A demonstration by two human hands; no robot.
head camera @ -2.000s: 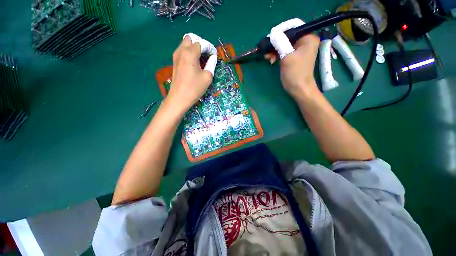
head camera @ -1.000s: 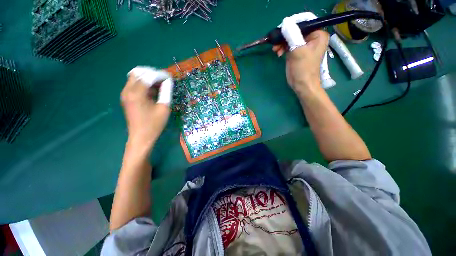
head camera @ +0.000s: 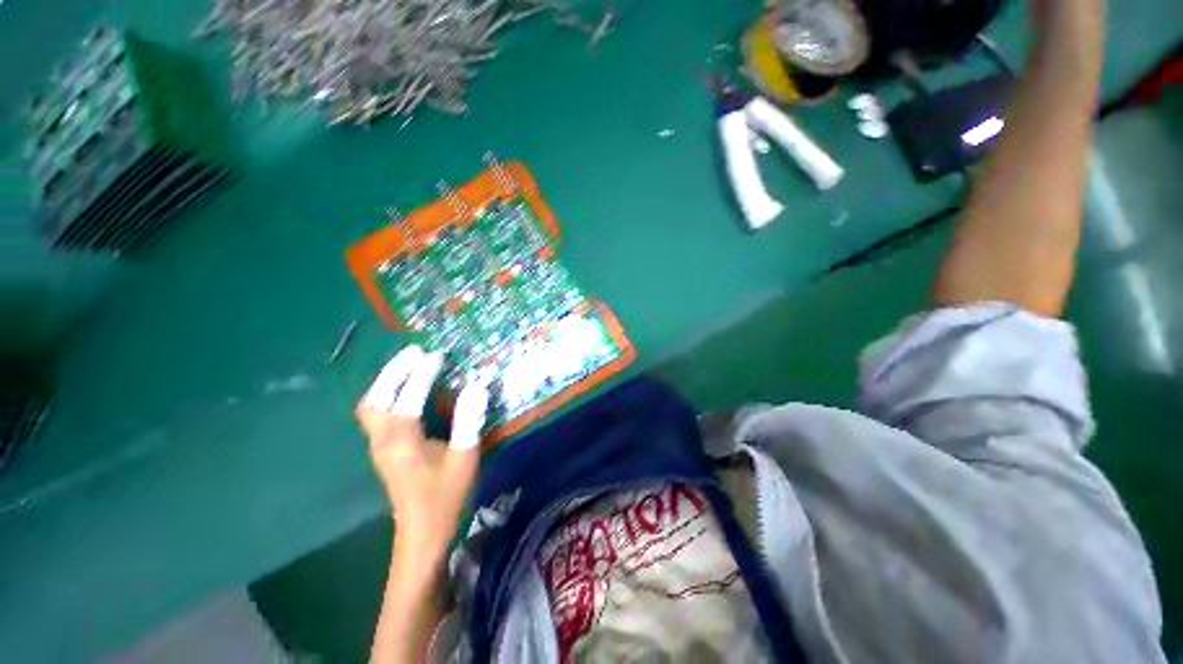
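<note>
The green circuit board panel [head camera: 500,279] lies in the orange fixture [head camera: 379,244] on the green bench. Three thin grey leads stand out past its far edge. My left hand [head camera: 422,415], with white finger covers, is at the panel's near left corner. Its thumb and fingers are apart at the fixture's edge, and contact is not clear. My right forearm reaches up at the far right, but the hand is cut off by the top edge. The soldering iron is not visible. The picture is slightly blurred.
A pile of loose leads [head camera: 357,52] lies at the far edge. Stacked boards [head camera: 123,143] stand at the left. White-sleeved pliers [head camera: 765,156], a yellow roll [head camera: 802,49], white discs [head camera: 869,114] and a black box [head camera: 937,127] lie at the right. One loose lead [head camera: 343,341] lies left of the fixture.
The view has shifted. My left hand has moved down to the panel's near left corner. My right hand has gone up out of view, and the iron no longer shows.
</note>
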